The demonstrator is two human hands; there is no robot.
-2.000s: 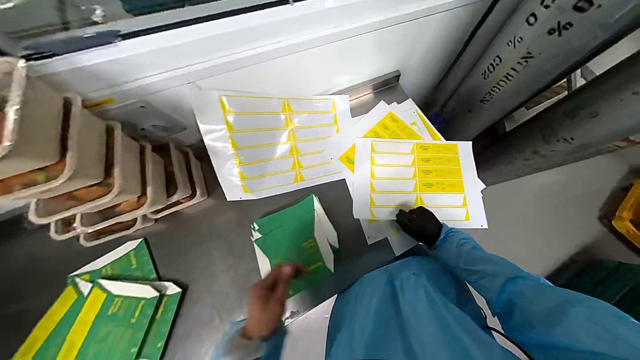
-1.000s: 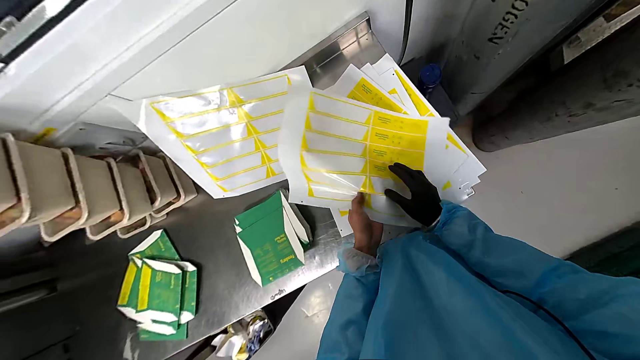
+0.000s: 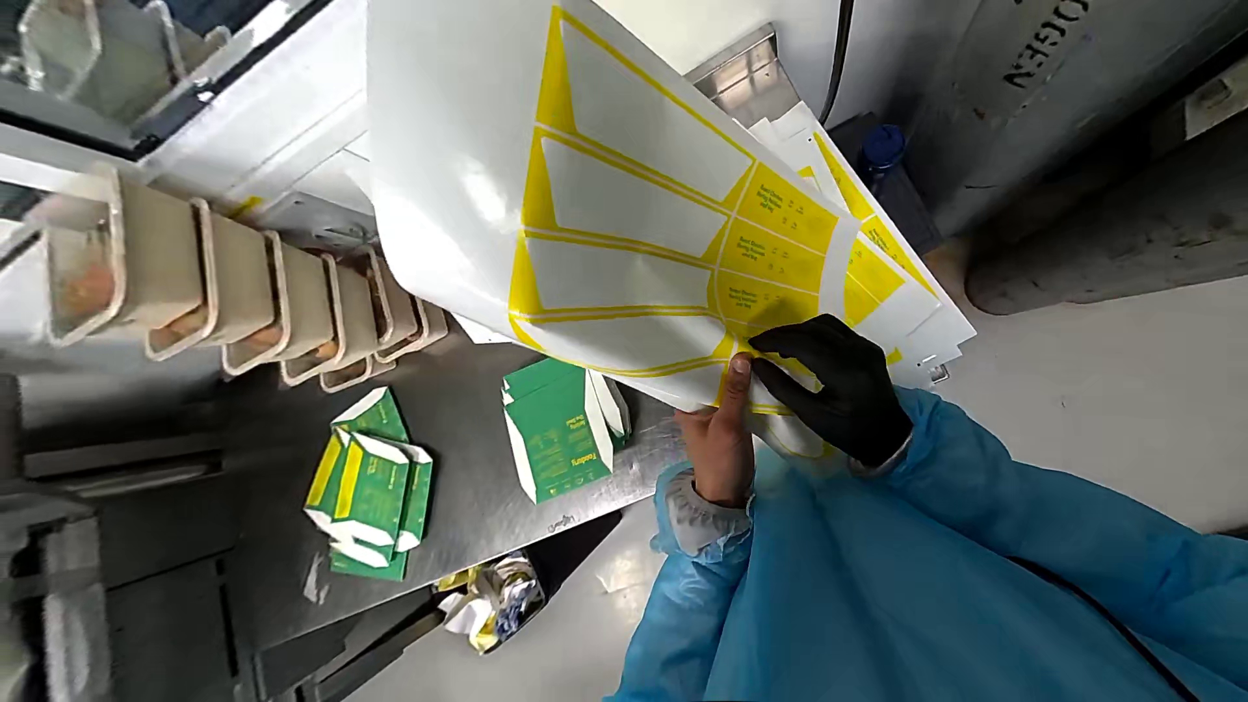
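A white sheet of yellow-edged labels (image 3: 634, 205) is lifted and curved above the steel worktop. My bare left hand (image 3: 721, 429) grips its near edge, thumb on top and fingers mostly hidden beneath. Just to the right, my right hand (image 3: 829, 385), in a black glove, has thumb and forefinger pinched on the sheet where label corners meet, close to my left thumb. More label sheets (image 3: 877, 283) lie fanned out behind and to the right. Green printed card sleeves (image 3: 561, 429) lie stacked flat on the worktop, with another loose pile of green sleeves (image 3: 370, 483) to their left.
Stacked plastic trays (image 3: 239, 283) with food stand along the wall at left. The steel worktop's front edge (image 3: 575, 517) runs diagonally, with a bin of crumpled waste (image 3: 497, 600) below it. Large gas cylinders (image 3: 1092, 224) stand at right, near a blue-capped object (image 3: 882, 146).
My left hand has moved from the green sleeves to the label sheet. The sheet, which lay on the others two seconds ago, is now raised and bent. My gloved hand has shifted across it.
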